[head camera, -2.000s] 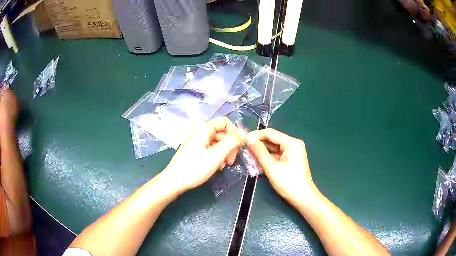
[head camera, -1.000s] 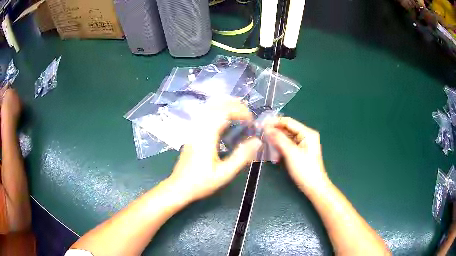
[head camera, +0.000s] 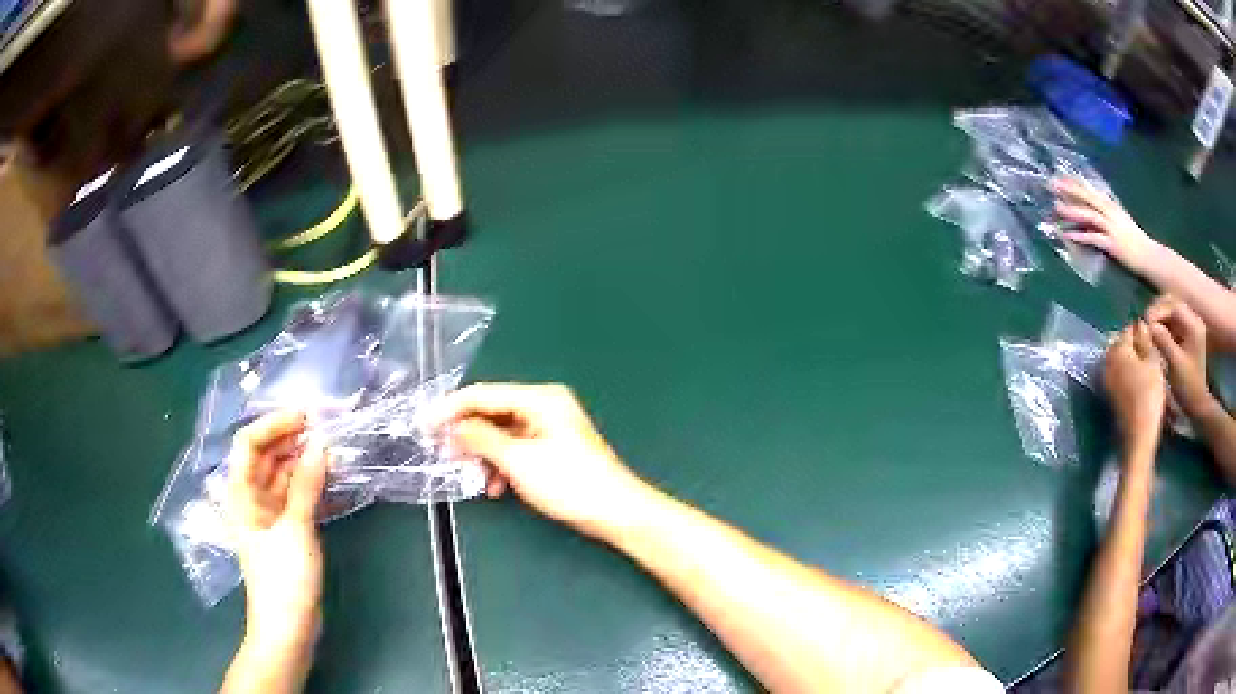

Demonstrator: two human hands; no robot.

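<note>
My left hand point(head camera: 281, 495) and my right hand point(head camera: 536, 447) hold a clear crinkled plastic bag point(head camera: 386, 441) between them, my left fingers at its left side and my right fingertips at its right end. Glare and blur hide what is in the bag and whether it is one bag or more. The pile of clear zip bags point(head camera: 292, 355) lies on the green table just behind and to the left of my hands, partly covered by them and by the held bag.
Grey speaker-like boxes point(head camera: 203, 251) and white tubes point(head camera: 414, 129) stand at the back left, with yellow-green cable point(head camera: 325, 264) beside them. At the right, other people's hands touch clear bags point(head camera: 996, 224). A blue bin point(head camera: 1080, 99) is at the far right. A person's head shows top left.
The view has turned right, so the boxes and pile sit further left and people's hands show at right. The held plastic is now spread wider between my hands, which are further apart.
</note>
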